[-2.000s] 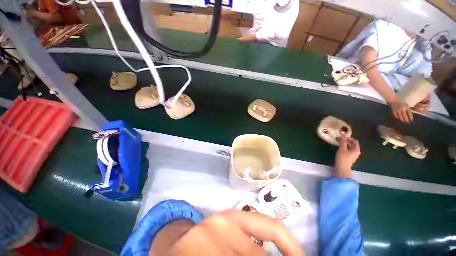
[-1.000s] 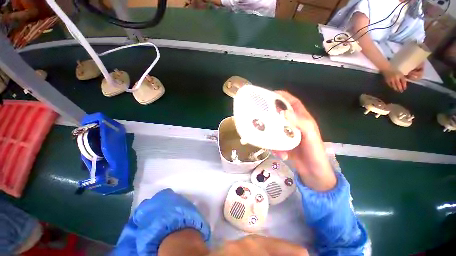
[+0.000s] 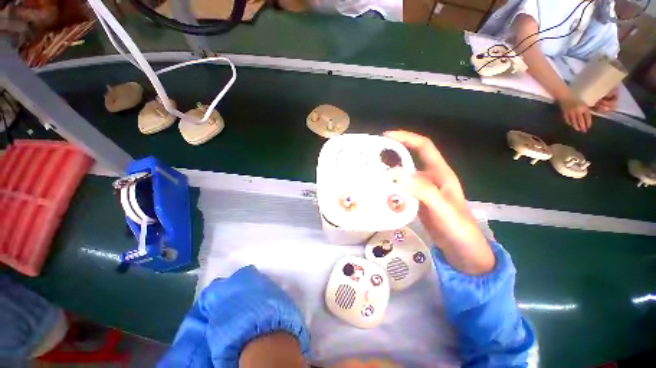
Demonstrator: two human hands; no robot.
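My right hand [image 3: 439, 194] holds a cream grille cover [image 3: 367, 180] by its right edge. The cover's face, with a dark round opening and two reddish-brown circles, is glared by light. It lies over the open end of the cream housing tub [image 3: 347, 234], hiding the opening; whether it is seated I cannot tell. Two more grille covers, one [image 3: 357, 291] and another [image 3: 400, 260], lie touching on the whitish sheet [image 3: 244, 237]. My left hand's wrist [image 3: 272, 352] shows at the bottom; the hand is mostly cut off and its hold is hidden.
A blue tape dispenser [image 3: 160, 215] and coral-red tray [image 3: 43, 201] are left. Pronged covers, one [image 3: 328, 121] and others [image 3: 529, 146], sit on the green belt [image 3: 431, 136]. A white cable [image 3: 137, 57] hangs left. A coworker's hand [image 3: 575, 113] is across the belt.
My right hand has taken a cover from the belt and brought it over the tub, turning it flatter. My left hand has drawn back towards the bottom edge.
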